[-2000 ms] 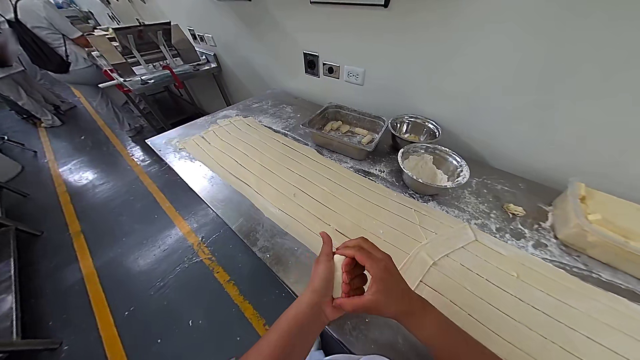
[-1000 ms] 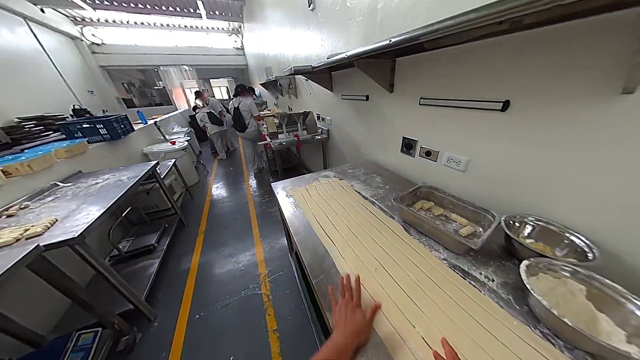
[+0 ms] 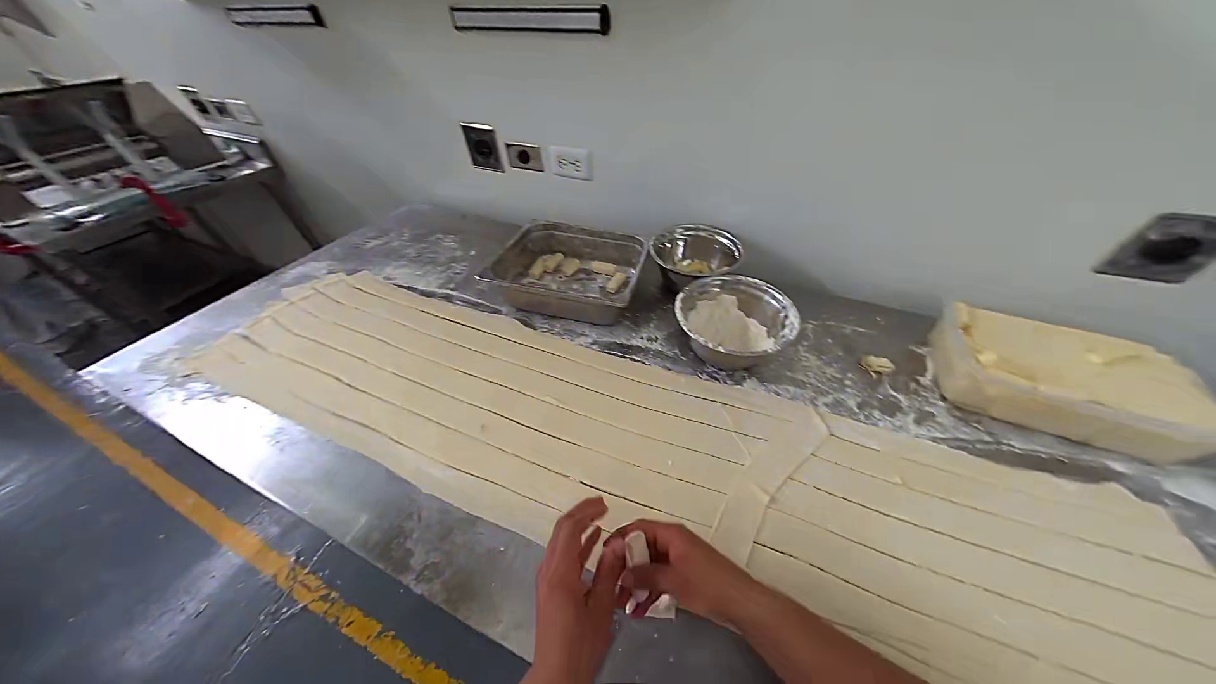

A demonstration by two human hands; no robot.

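Note:
A long sheet of dough (image 3: pixel 456 389), cut into lengthwise strips, covers much of the steel table, with a short dough strip (image 3: pixel 760 494) lying across it. Over its near edge, my right hand (image 3: pixel 679 570) grips a small pale piece of dough (image 3: pixel 638 560) between its fingers. Beside it and close to that piece is my left hand (image 3: pixel 575 579), fingers bent; whether it also holds dough I cannot tell. A steel pan (image 3: pixel 570 304) with several small dough rolls (image 3: pixel 570 267) stands behind the sheet.
Beyond the sheet stand a steel bowl of flour (image 3: pixel 731 356), another steel bowl (image 3: pixel 679 275) and a plastic tub of yellow fat (image 3: pixel 1073 408). A dough scrap (image 3: pixel 876 365) lies nearby. The table's near edge borders the floor with its yellow line (image 3: pixel 218 532). A machine (image 3: pixel 104 171) stands far left.
One second ago my left hand was spread over the dough and the hands were apart; now they are together with a small dough piece. The view has swung right and down.

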